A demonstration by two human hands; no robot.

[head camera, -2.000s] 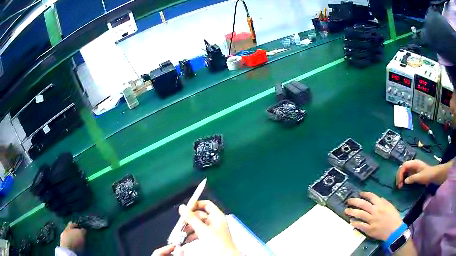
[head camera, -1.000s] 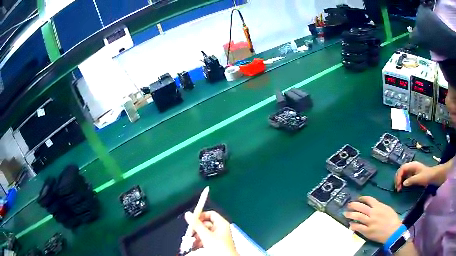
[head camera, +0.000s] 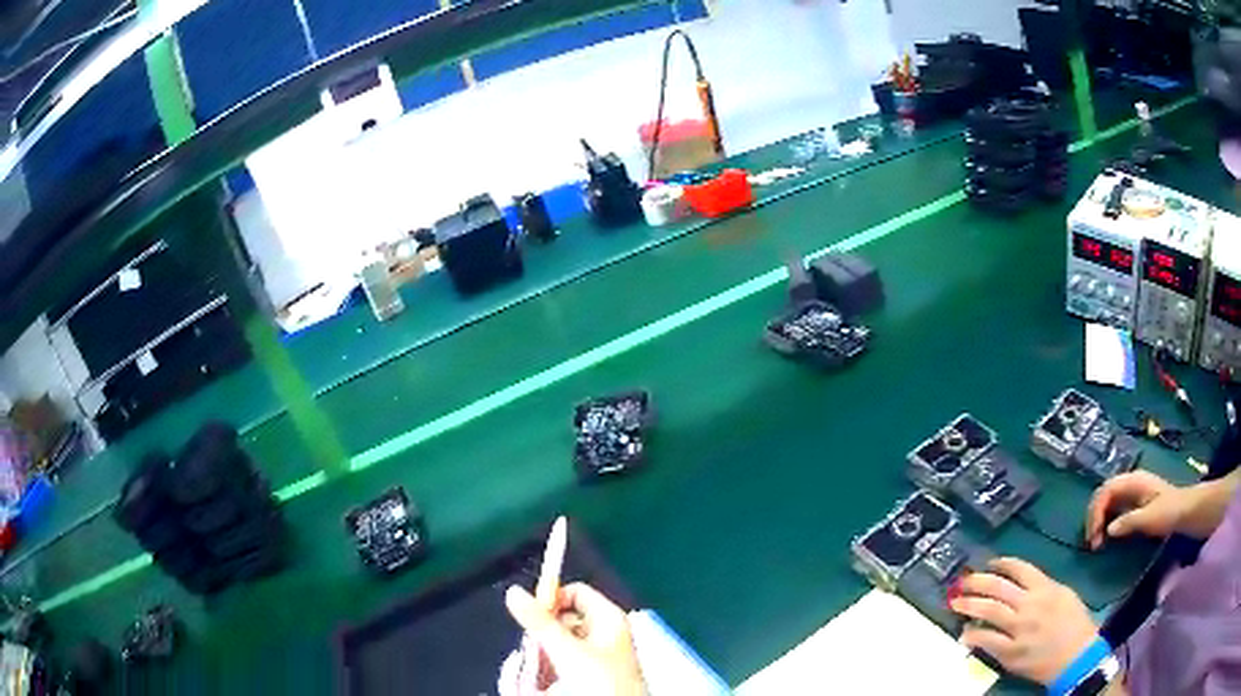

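My right hand (head camera: pixel 588 650) is at the bottom centre, cut off by the lower edge, with its fingers closed on a slim pale pen-like stick (head camera: pixel 554 560) that points up. I cannot make out my left hand. A shallow black tray (head camera: pixel 449 628) lies just left of the hand. White paper with a blue edge (head camera: pixel 670 659) is right beside the hand. A circuit-board assembly (head camera: pixel 611 432) lies on the green mat beyond the tray, and another (head camera: pixel 385 530) lies to its left.
At right, a person's two hands (head camera: pixel 1028 619) are by three open device housings (head camera: pixel 905 537). White paper (head camera: pixel 857 659) lies before them. Power supplies (head camera: pixel 1105 265) stand at far right. Dark stacks stand at left (head camera: pixel 204 510) and back right (head camera: pixel 1014 157). Another board (head camera: pixel 819 333) lies beside black blocks.
The view has shifted, so the bench things sit a little further right. My right hand still holds the stick, now more upright. The fingers seen at its lower end and the hand at far left are gone.
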